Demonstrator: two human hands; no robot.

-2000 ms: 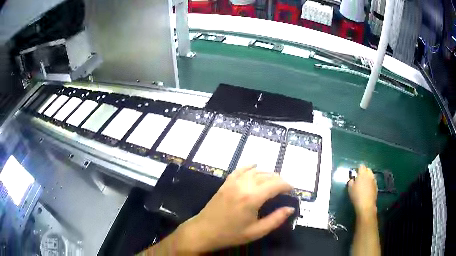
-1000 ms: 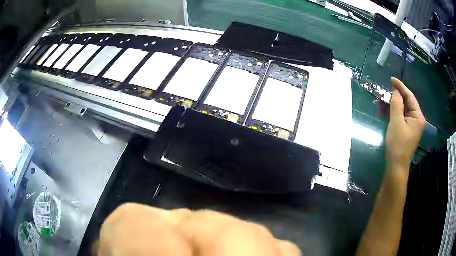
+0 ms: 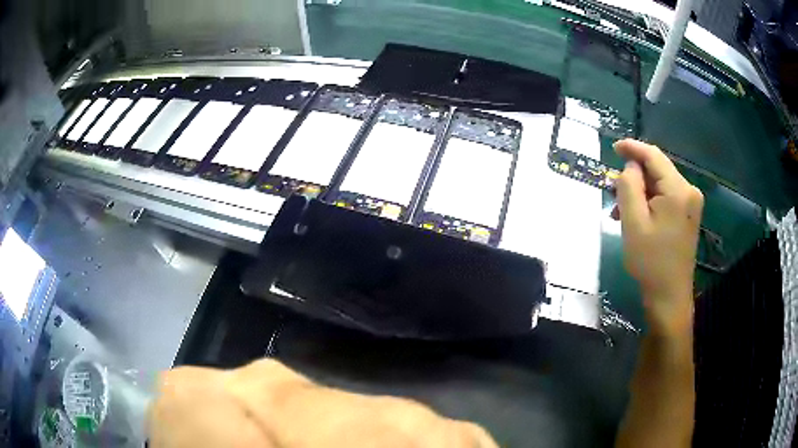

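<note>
My right hand [image 3: 656,206] grips a phone middle frame [image 3: 588,162] by its lower right corner, above the right end of the white feed track [image 3: 551,210] and the belt's edge. A row of phone middle frames [image 3: 389,162] lies side by side on the track, shrinking toward the left. A black padded cover [image 3: 402,267] lies along the near side and a black pad [image 3: 459,77] along the far side. My left hand [image 3: 306,411] is at the bottom edge, cut off and blurred, its fingers hidden; whether it holds anything cannot be seen.
The green belt [image 3: 752,175] runs beyond and right of the track, with another frame [image 3: 713,249] partly behind my right wrist. A white post [image 3: 669,52] stands at the back right. Thin wires [image 3: 619,319] stick out by the track's near right corner. A lit screen [image 3: 19,273] is at left.
My right hand has come up from the belt with a frame and moved left to the track's end. My left hand has left the near cover and dropped to the bottom edge. The view has shifted.
</note>
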